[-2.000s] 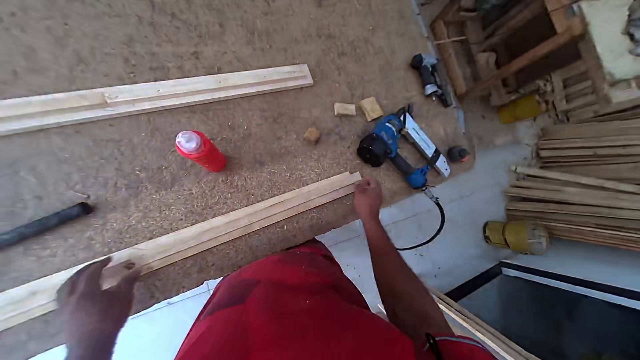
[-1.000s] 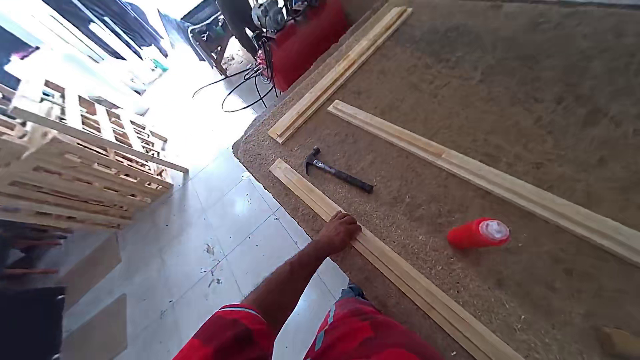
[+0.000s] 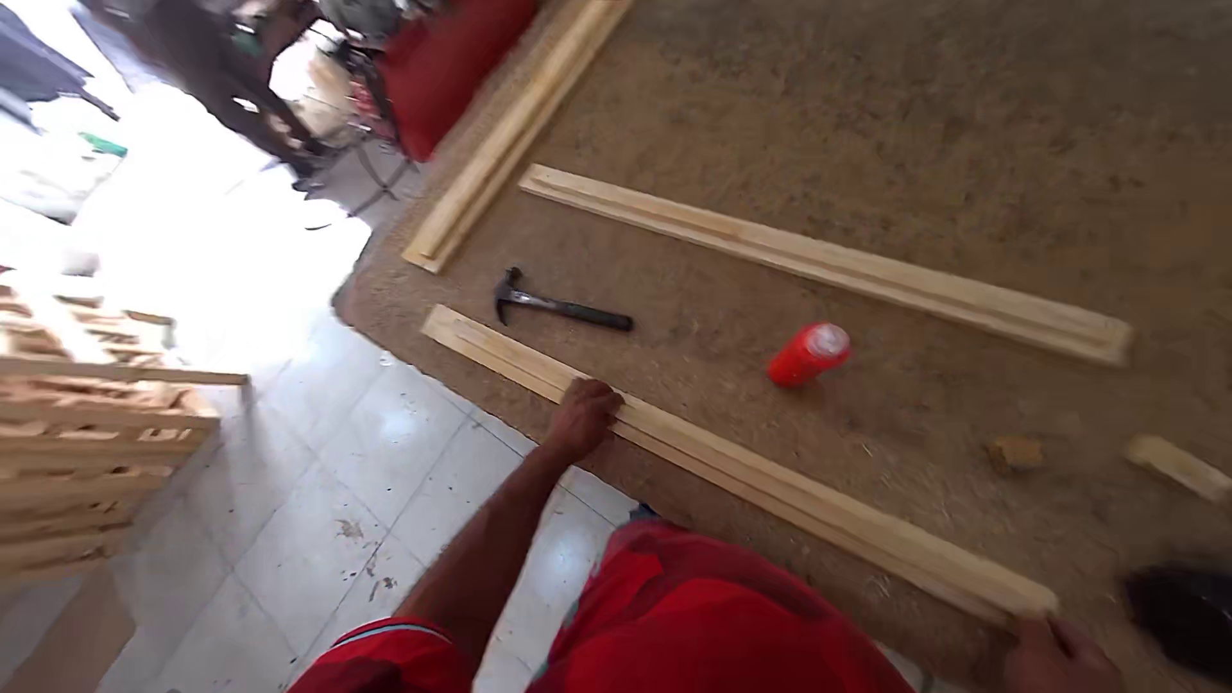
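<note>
A long wooden strip with a stepped edge (image 3: 760, 474) lies along the near edge of the work table. My left hand (image 3: 585, 416) grips it toward its far left end, fingers over the top. At its right end my right hand (image 3: 1057, 654) touches the wood, partly cut off by the frame's bottom; its grip is unclear. A claw hammer (image 3: 563, 305) lies just beyond the strip's left end. Beyond my hands stands a red bottle with a whitish top (image 3: 808, 354). Another stepped strip (image 3: 828, 267) lies farther back, and a third (image 3: 520, 135) slants at the left edge.
Small wood blocks (image 3: 1015, 452) (image 3: 1179, 466) lie at the right, near a blurred dark object (image 3: 1182, 611). Stacked wooden frames (image 3: 96, 462) stand on the tiled floor at left. A person (image 3: 241, 87) and a red tank (image 3: 452, 67) are beyond the table's left edge.
The view has swung far left since two seconds ago, then partly back right. My right hand, out of view one second ago, shows again at the strip's right end. My left hand remains on the strip.
</note>
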